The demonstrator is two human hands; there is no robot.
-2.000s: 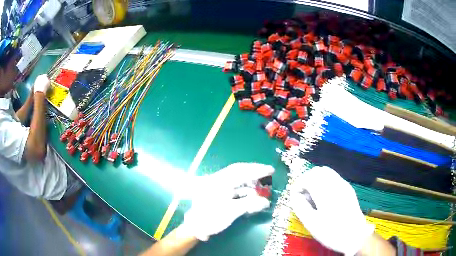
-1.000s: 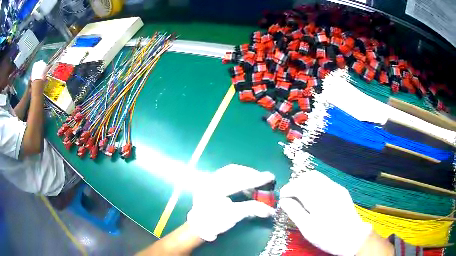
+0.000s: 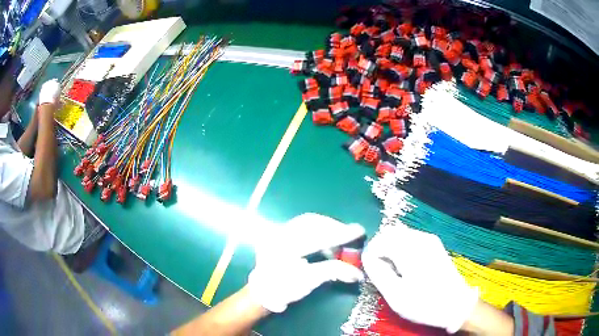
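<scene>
My left hand (image 3: 299, 262), in a white glove, holds a small red and black connector housing (image 3: 349, 256) between thumb and fingers, above the green bench. My right hand (image 3: 420, 275), also gloved, is close to the housing's right side, its fingers bent together; whether a wire is between them cannot be told. Under and beside my right hand lie red wires (image 3: 407, 323) and yellow wires (image 3: 525, 287). Above these are green wires (image 3: 469, 235), black wires (image 3: 453, 200), blue wires (image 3: 460, 161) and white wires (image 3: 473, 128), with whitish terminals along their left ends.
Loose connector housings (image 3: 387, 79) are heaped at upper right. Tan dividers (image 3: 552, 190) separate the wire bundles. Finished pigtails (image 3: 154, 125) lie at left, beyond the yellow line (image 3: 279, 154). Another person (image 3: 39, 177) sits at the left edge by a white wire tray (image 3: 148, 49).
My right hand has moved left against the housing, then shifted slightly. My left hand still holds the housing. The view has shifted a little, and the background sits slightly higher.
</scene>
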